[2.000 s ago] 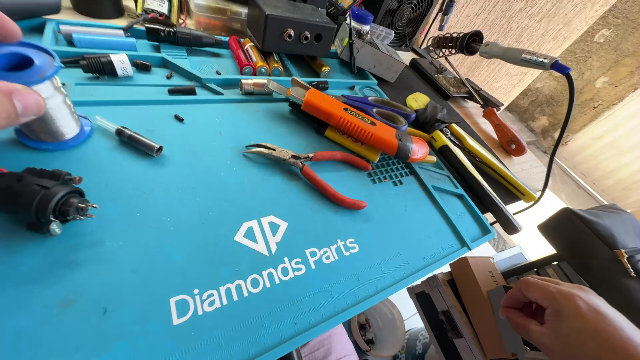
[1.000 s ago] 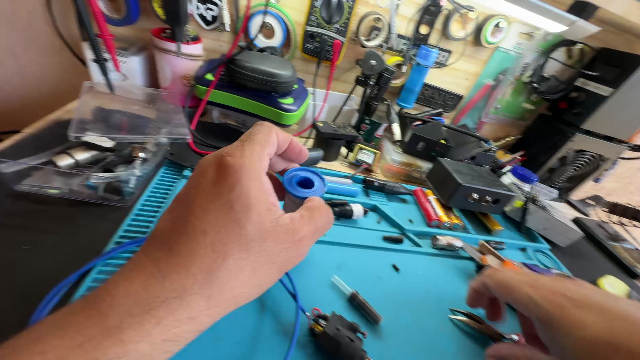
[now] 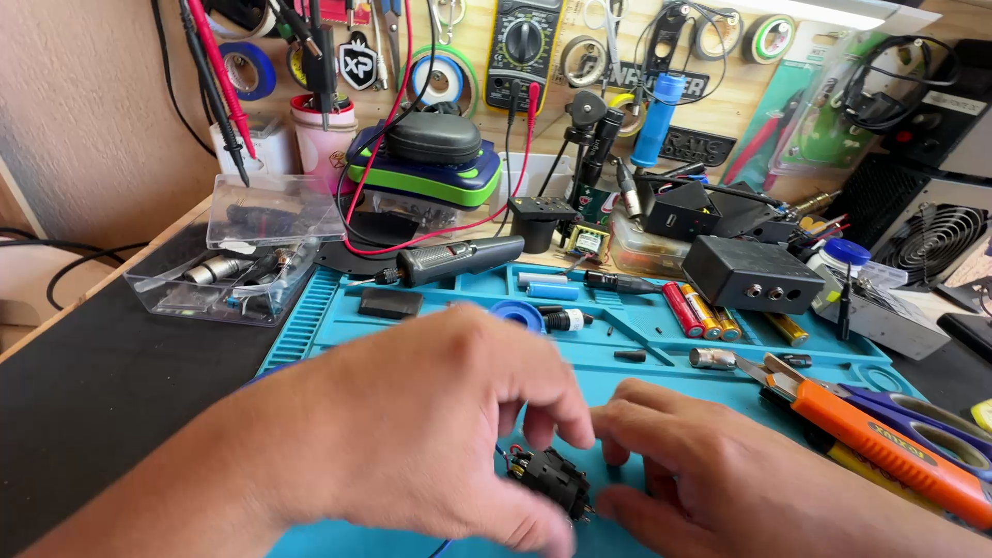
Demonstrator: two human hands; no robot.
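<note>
My left hand (image 3: 434, 434), thumb and fingers apart, arches over the left side of a small black connector part (image 3: 552, 480) with metal pins and thin wires. On the connector's right is my right hand (image 3: 697, 457), its fingers curled with a gap to the thumb; nothing shows in its grasp. Both hands are over the blue silicone work mat (image 3: 651, 380). Beyond my left knuckles shows the blue rim of the solder spool (image 3: 518, 315), partly hidden. An orange utility knife (image 3: 883, 442) lies beyond my right forearm, against blue-handled scissors (image 3: 922, 418).
A clear plastic box (image 3: 209, 306) of connectors stands at the left. Batteries (image 3: 683, 310), a black metal box (image 3: 752, 271) and a metal connector shell (image 3: 711, 358) are along the mat's far side. Behind them a multimeter (image 3: 524, 54) hangs on the wooden board.
My left hand has let go of the solder spool, now behind it, and come to the connector. My right hand has moved in from the pliers to the connector's right. The view has swung left.
</note>
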